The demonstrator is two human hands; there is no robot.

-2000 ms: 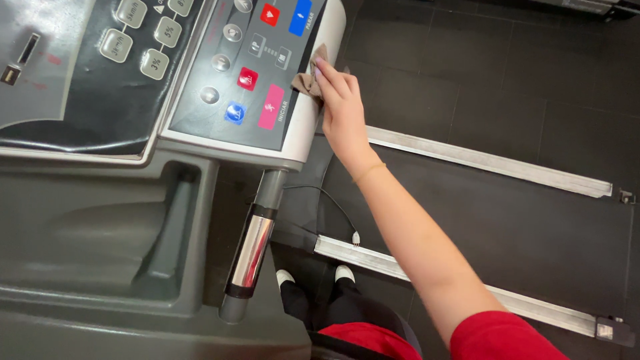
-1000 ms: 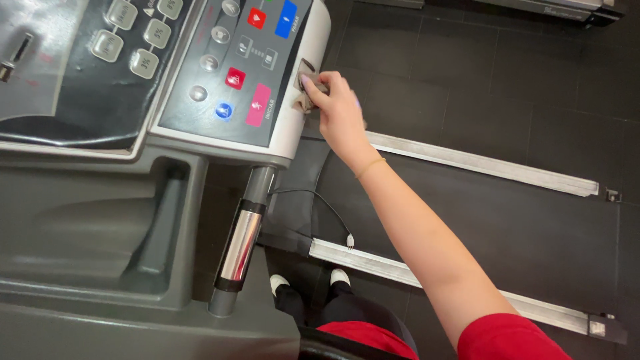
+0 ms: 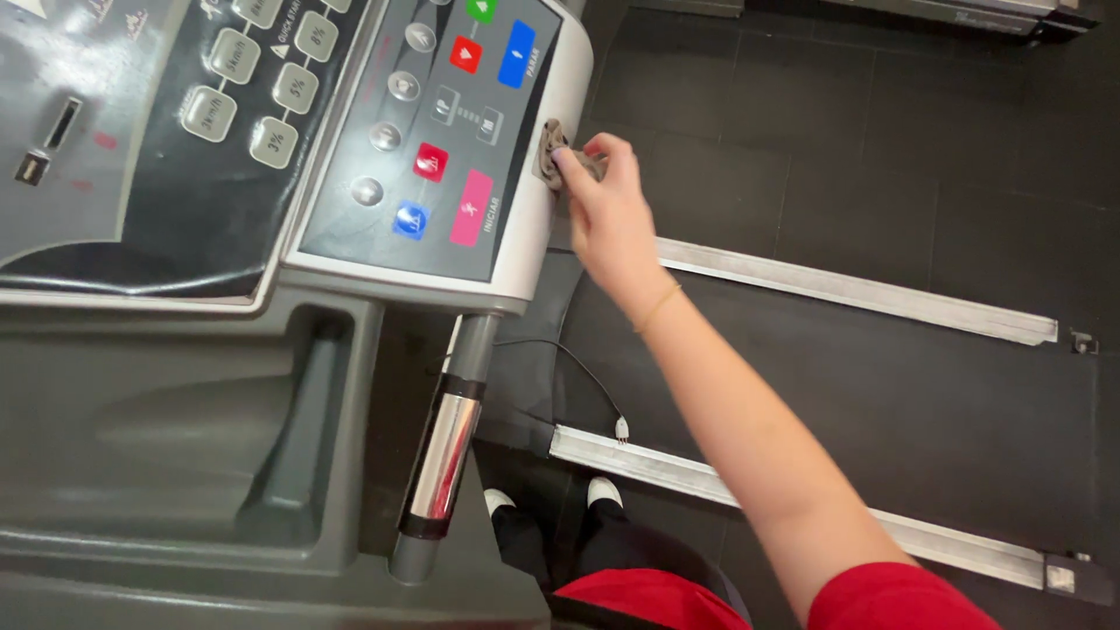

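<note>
My right hand (image 3: 612, 197) holds a crumpled grey-brown cloth (image 3: 553, 157) between thumb and fingers. The cloth presses on the white rounded edge (image 3: 525, 219) of a treadmill's control console, level with the gap between its blue and pink buttons. The console panel (image 3: 350, 227) bears grey, red, green, blue and pink buttons. To its left, a darker panel (image 3: 201, 210) carries rounded speed and incline keys. My left hand is out of view.
A handrail with a shiny metal sleeve (image 3: 446, 455) stands below the console. Beyond lie the treadmill belt (image 3: 831, 385), its metal side rails (image 3: 857, 284) and a cable with a plug (image 3: 621, 429). A grey moulded tray (image 3: 175, 420) is at lower left. My feet are on the floor.
The cloth has shifted slightly along the console's white edge; two seconds ago it also overlapped the dark panel's border. My right hand has kept hold of it throughout.
</note>
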